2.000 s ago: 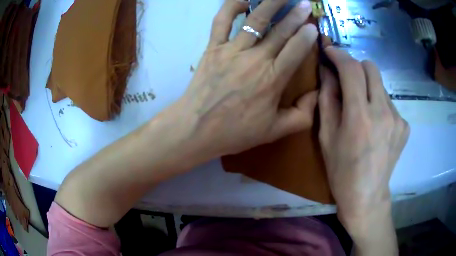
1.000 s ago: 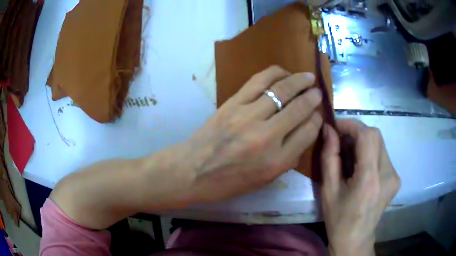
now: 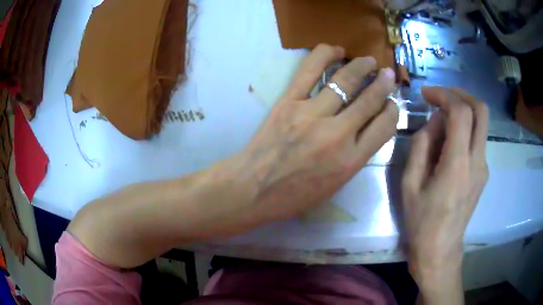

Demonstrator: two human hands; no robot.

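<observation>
A brown panel (image 3: 333, 27) lies flat at the top centre, its right edge at the brassy presser foot guide (image 3: 393, 25). My left hand (image 3: 315, 131), with a ring, lies palm down; its fingertips reach the panel's near end and partly cover it. The fingers are spread and grip nothing. My right hand (image 3: 446, 161) is to the right of it over the table's front part, fingers curled and apart from the thumb, holding nothing visible. The needle itself cannot be made out.
A stack of brown panels (image 3: 119, 59) with frayed edges lies left. A darker pile (image 3: 30, 53) stands far left, above a red panel (image 3: 30, 155) at the table's edge. The silver machine bed (image 3: 464, 77) is at right, with a white knob (image 3: 510, 69).
The panel has moved up and away through the machine. My right hand has let go of its edge and is slightly farther right. My left hand has moved slightly up on the picture.
</observation>
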